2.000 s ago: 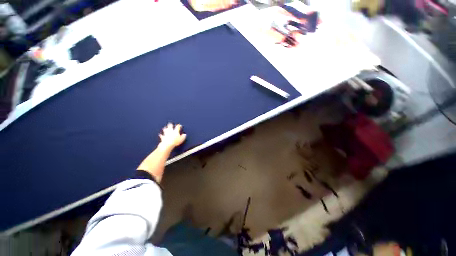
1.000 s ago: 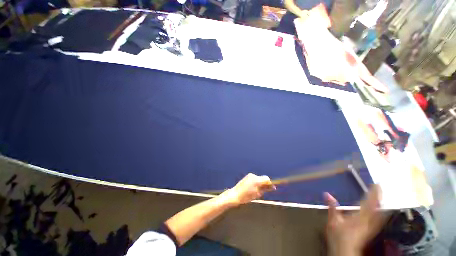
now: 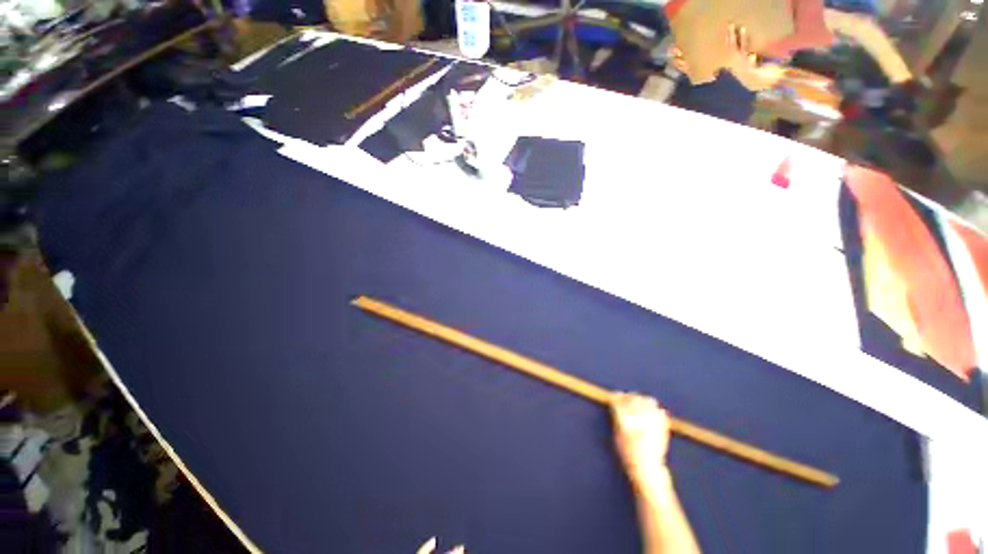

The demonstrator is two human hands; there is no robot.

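Note:
The dark navy cloth lay (image 3: pixel 325 379) covers most of the near side of the table. A long yellow-tan wooden ruler (image 3: pixel 488 350) lies diagonally on or just over it. My right hand (image 3: pixel 641 424) is closed around the ruler right of its middle, with the forearm coming from the bottom edge. Only some fingertips of my left hand (image 3: pixel 439 546) show at the bottom edge. The rest of it is cut off, so its grip cannot be told.
Behind the lay, the white table surface (image 3: pixel 693 249) bears a small dark stack (image 3: pixel 547 171), a silvery machine (image 3: pixel 464 141), a red object (image 3: pixel 782 172) and red-orange patterns (image 3: pixel 915 271). A person's arm (image 3: pixel 872 49) shows beyond the table. Dark scraps lie on the floor at lower left.
The ruler has gone from my left hand to my right hand and now lies across the lay's middle. My left hand has dropped to the bottom edge. The view has turned left.

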